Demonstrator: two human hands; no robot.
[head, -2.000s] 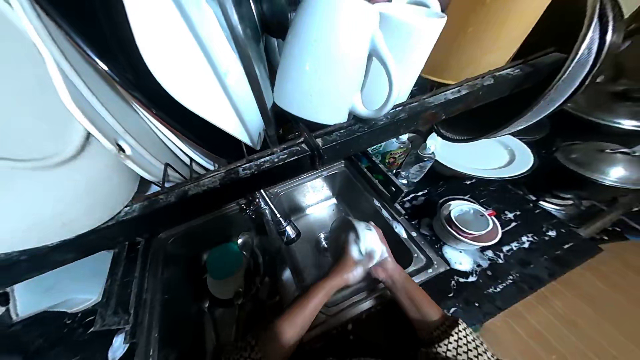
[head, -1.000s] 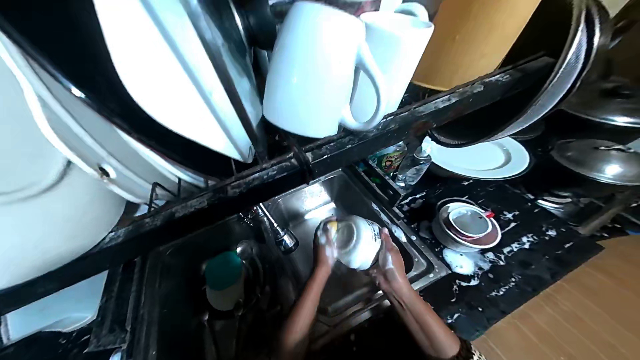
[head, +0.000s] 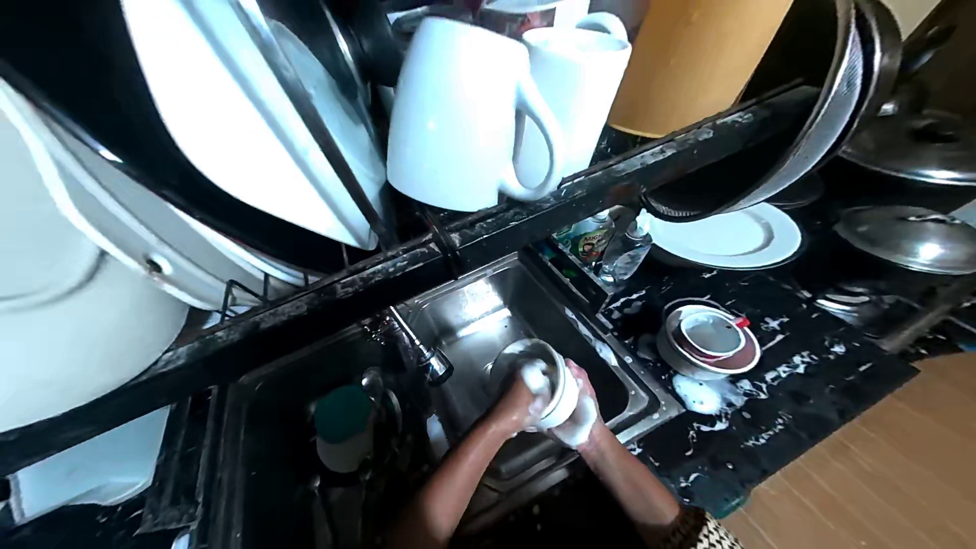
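Over the right basin of the stainless steel sink [head: 476,305], my two hands are around a soapy white bowl [head: 563,400]. My left hand [head: 522,400] reaches inside its rim with white suds on the fingers; whether it holds a sponge cannot be seen. My right hand [head: 583,389] grips the bowl's outer side, with foam down to the wrist. The chrome faucet [head: 419,351] points into the basin just left of the bowl. On the black counter to the right, a white cup with a red handle [head: 713,334] sits in stacked bowls [head: 694,367].
A black dish rack [head: 526,221] crosses above the sink, holding white mugs [head: 457,114], plates and a strainer [head: 823,145]. Cutlery and a green-topped container [head: 343,415] stand in the left basin. A white plate [head: 732,236], a metal lid [head: 915,240] and suds [head: 698,393] lie on the counter.
The bowl has been tipped, its opening now toward my left hand, which has moved from its outer side to inside the rim. My right hand stays on the bowl.
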